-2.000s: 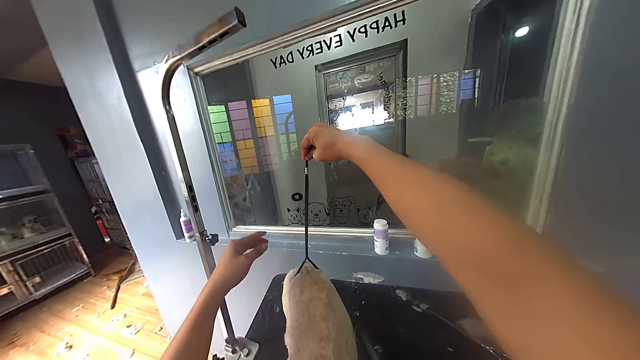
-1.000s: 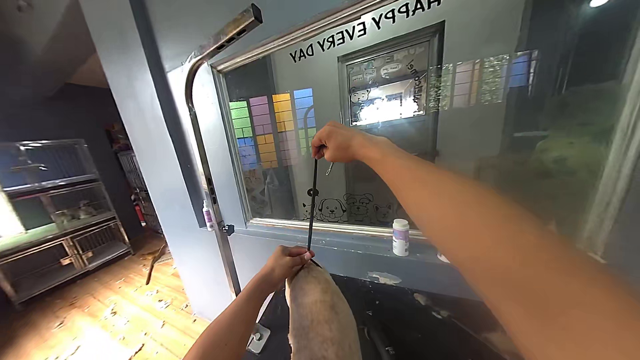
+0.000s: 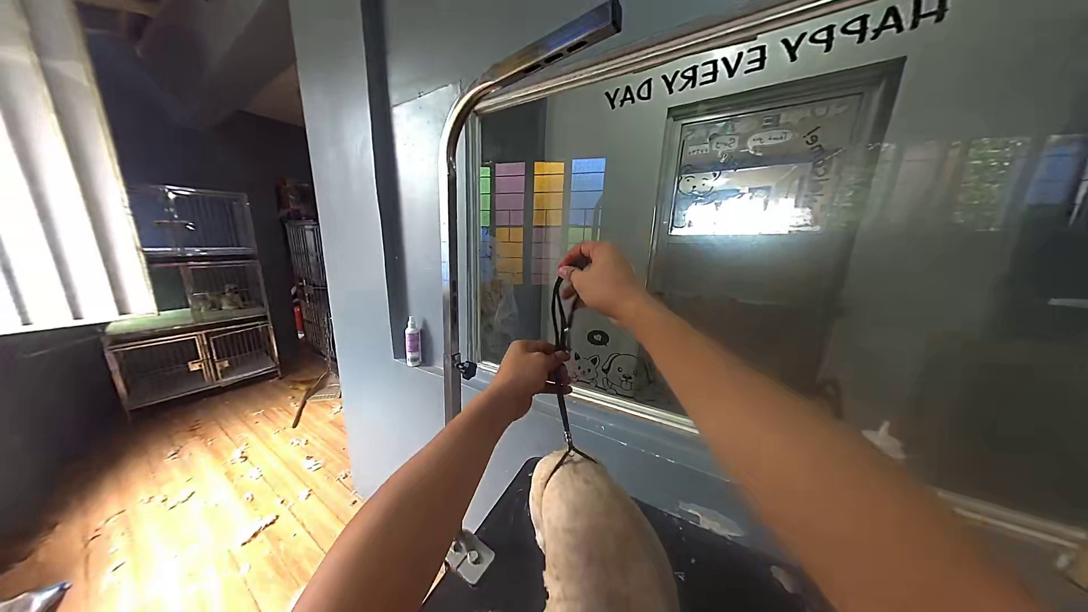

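My right hand [image 3: 597, 276] pinches the upper loop of a black grooming noose [image 3: 564, 412] in front of the window. Lower down, my left hand [image 3: 537, 374] is closed on the same cord. The noose runs down to a loop around the front end of a pale, short-coated animal [image 3: 599, 535], seen from above; its head is hidden. The animal is on a black grooming table [image 3: 512, 518]. Left of my hands, a metal grooming arm [image 3: 451, 255] rises from a clamp [image 3: 469, 558] at the table edge and bends over at the top.
A large window [image 3: 765, 340] with lettering and animal drawings stands behind the table. A spray bottle [image 3: 412, 342] sits on the ledge beside the arm. Metal cages [image 3: 195, 361] are at the far left, with hair clumps on the wooden floor [image 3: 212, 484] and a long-handled dustpan [image 3: 325, 388].
My left hand, apart from the noose two seconds ago, then low at its base, is now higher up on the cord. The cord's upper part now hangs doubled. The view has turned left.
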